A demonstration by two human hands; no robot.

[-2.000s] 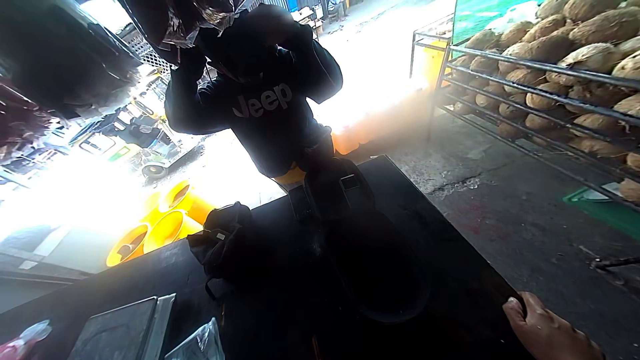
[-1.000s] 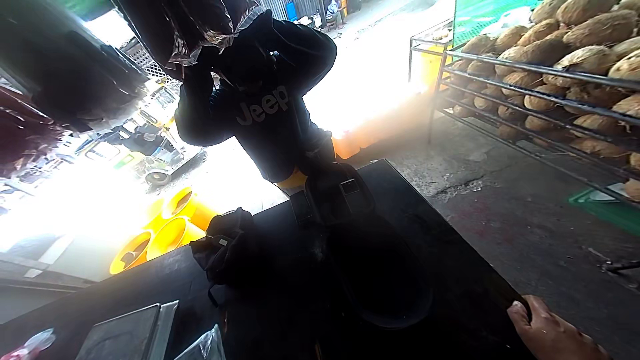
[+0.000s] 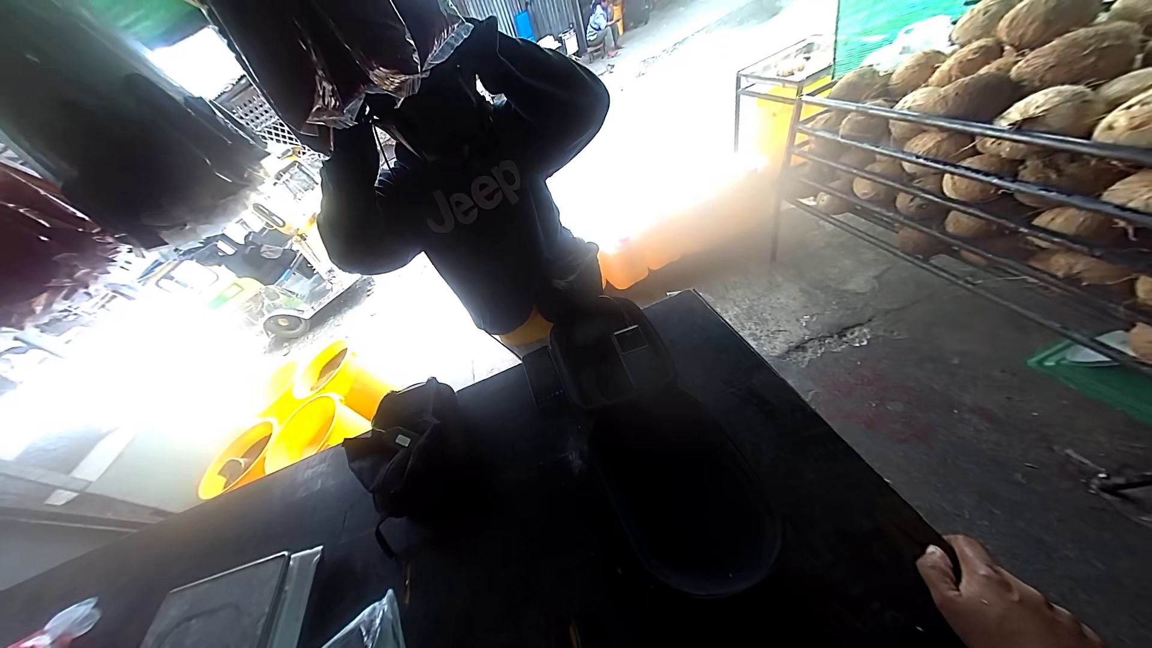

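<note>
My right hand rests at the right edge of a black table, its thumb on top and its fingers curled over the edge. My left hand is out of view. Left of my right hand, a dark scale-like device with a rounded oval tray stands on the table, deep in shadow. A black cloth bag lies near the table's far left edge. At the near left are a flat grey-framed panel and a clear plastic bag.
A person in a dark hooded top stands across the table, arms raised beside hanging plastic bags. Husked coconuts fill a metal rack at right. Yellow containers stand beyond the table's left side.
The person across the table has lowered and shifted the raised arms a little. My right hand stays at the table's edge.
</note>
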